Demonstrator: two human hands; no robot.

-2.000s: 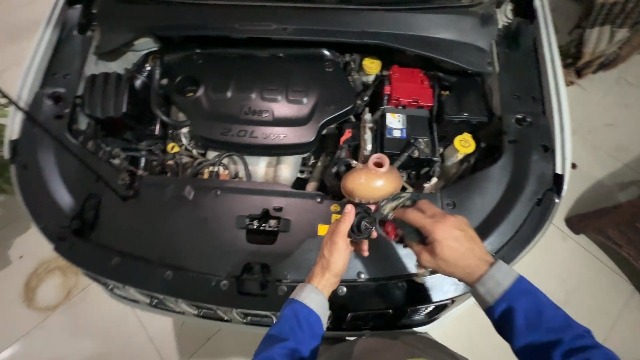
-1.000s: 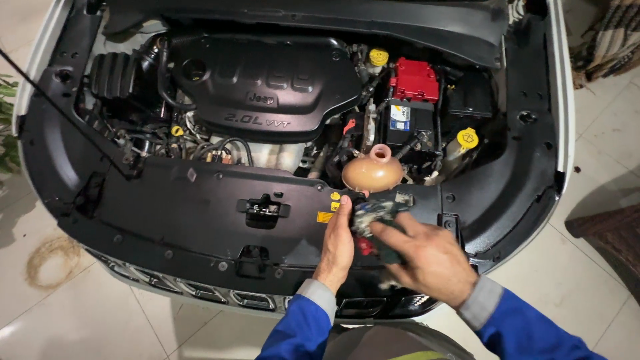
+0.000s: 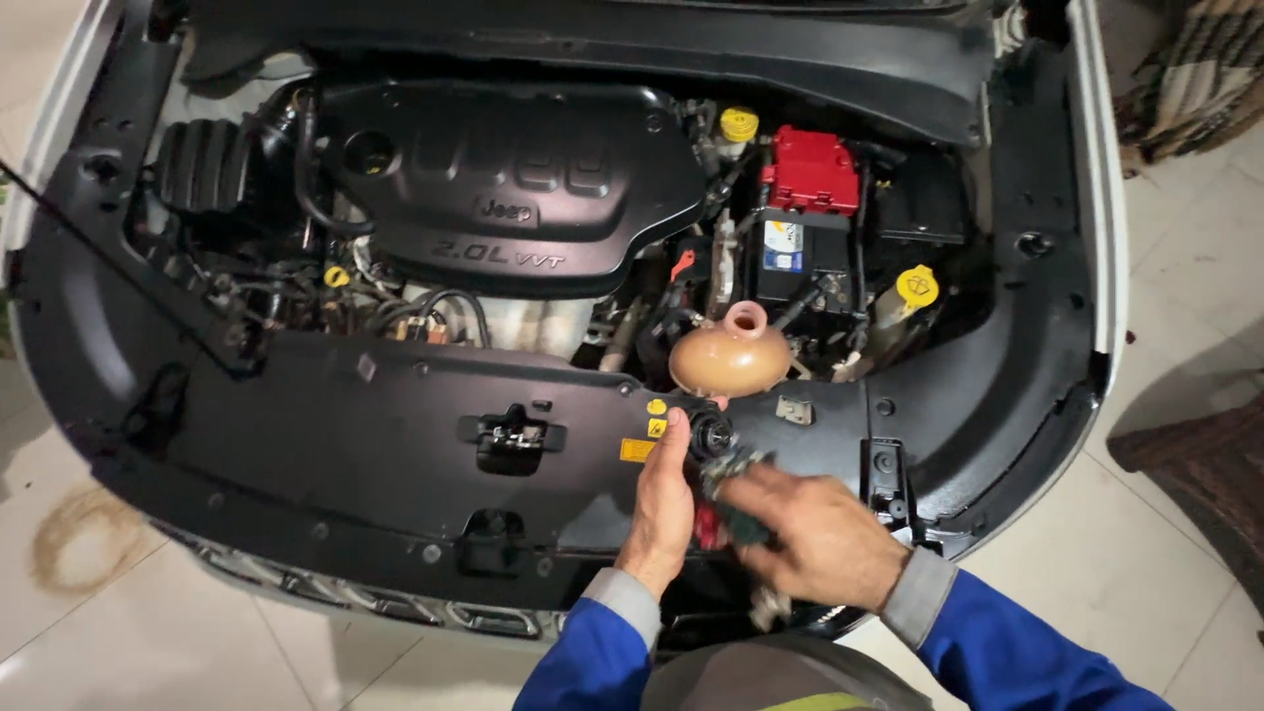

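Note:
My left hand (image 3: 664,504) holds a black round cap (image 3: 710,433) between thumb and fingers, its underside facing up, just in front of the coolant expansion tank. My right hand (image 3: 825,533) grips a dark, patterned cloth (image 3: 746,494) close beside the cap; its fingers and the cloth are blurred. Whether cloth and cap touch cannot be told. The orange-brown coolant expansion tank (image 3: 731,361) has its neck (image 3: 746,320) uncovered. Something red (image 3: 708,525) shows between the hands, partly hidden.
Behind the tank sit the car battery (image 3: 805,255) with its red cover (image 3: 814,170) and a yellow washer cap (image 3: 917,286). The black Jeep engine cover (image 3: 504,188) lies left. A hood prop rod (image 3: 118,272) slants across the far left. The black front panel (image 3: 375,444) lies below.
My right hand and the cloth have shifted down and away from the cap, which now shows more than one second ago. My left hand stays in front of the tank.

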